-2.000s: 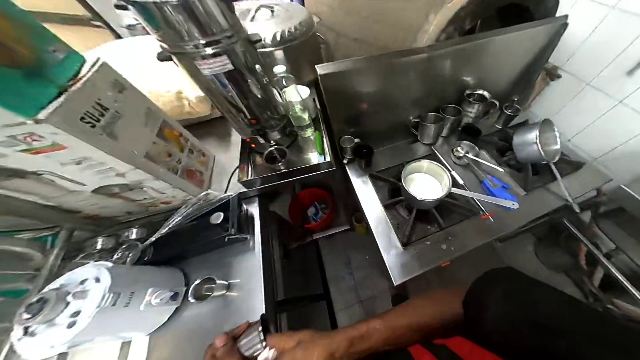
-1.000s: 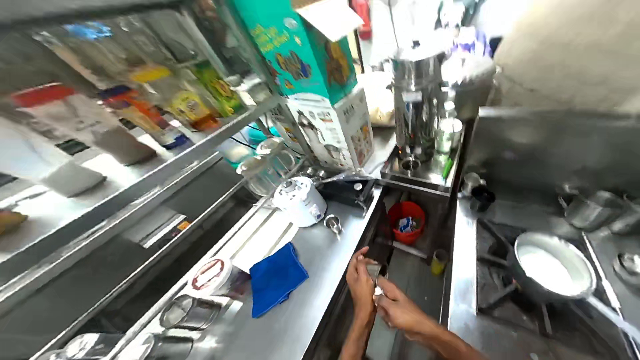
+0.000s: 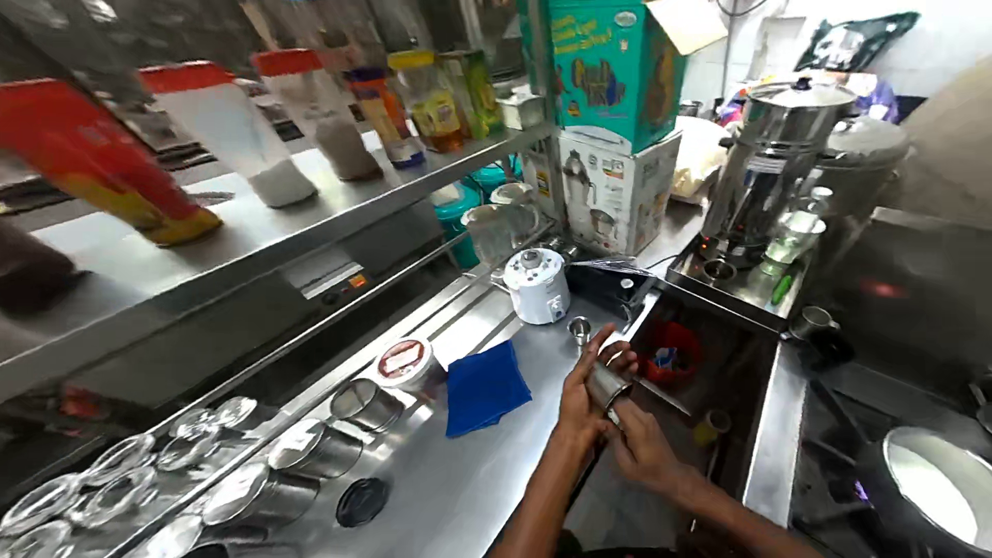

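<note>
A small metal cup lies tilted in my left hand, whose fingers curl round its far side. My right hand is at the cup's near end, with its fingers at the rim; a small pale thing shows between the hands, too unclear to name. Just beyond them on the steel counter stands a small steel measuring cup. Left of my hands lies a folded blue cloth. A white round appliance stands behind the cloth.
Steel canisters, a lidded tub and a black lid stand at left, below a shelf of jars. A red bin sits in the gap. At right a pan of white liquid rests on the stove, near a blue flame.
The view has swung far left from the stove to the counter and shelf. Both hands still hold the metal cup, now with my left hand beneath or beside it.
</note>
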